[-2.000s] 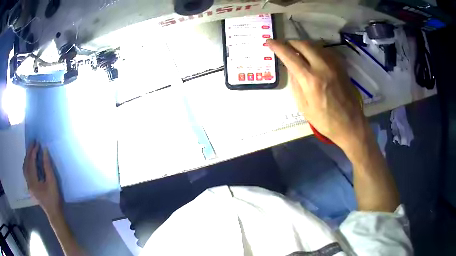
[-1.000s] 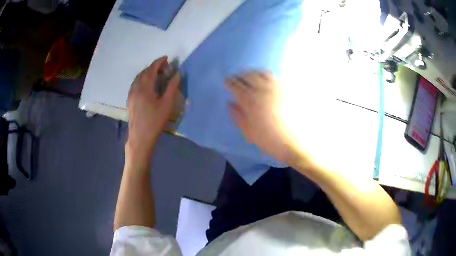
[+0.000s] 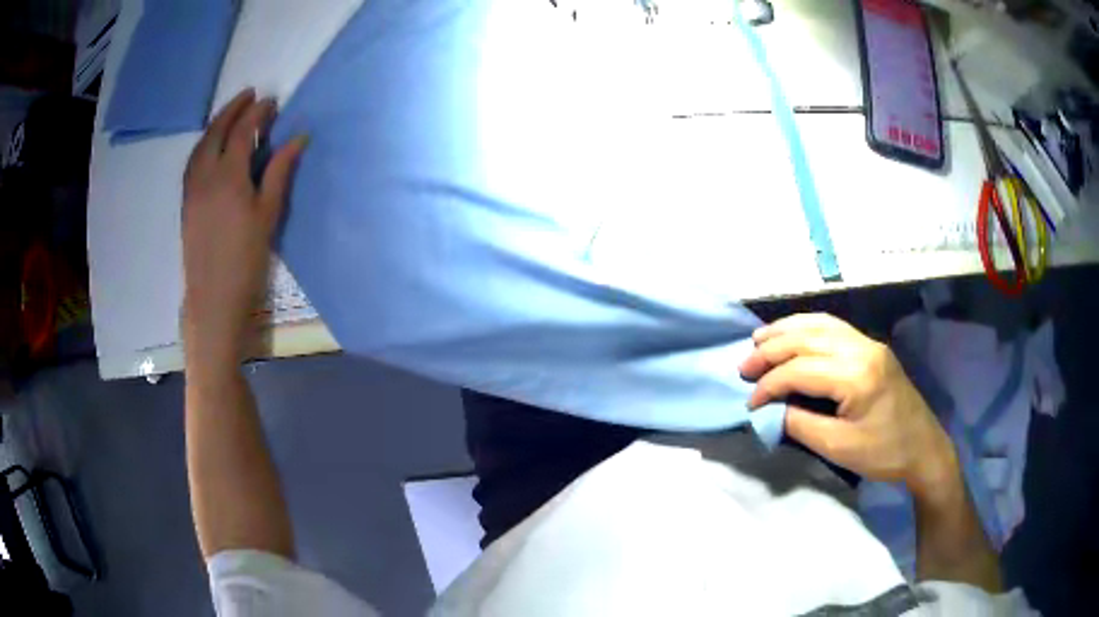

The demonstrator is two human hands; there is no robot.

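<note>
A large light blue fabric panel (image 3: 410, 265) lies across the white table and hangs over its front edge, with soft folds running to the right. My right hand (image 3: 832, 392) pinches its right end between thumb and fingers in front of the table edge. My left hand (image 3: 241, 181) is at the panel's left edge on the table, thumb on the cloth and a small dark thing between thumb and fingers; whether it grips the cloth is unclear. The lamp glare washes out the panel's upper right part.
A folded blue fabric piece (image 3: 175, 66) lies at the far left. A narrow blue strip (image 3: 795, 151) lies right of the glare. Further right are a lit smartphone (image 3: 901, 90) and scissors (image 3: 1010, 223) with red and yellow handles. Fabric pieces (image 3: 964, 374) hang below the right table edge.
My right hand has left the phone, moved over the panel, and now holds its right end, stretched out rightward. My left hand stays at the panel's left side. The view has swung left.
</note>
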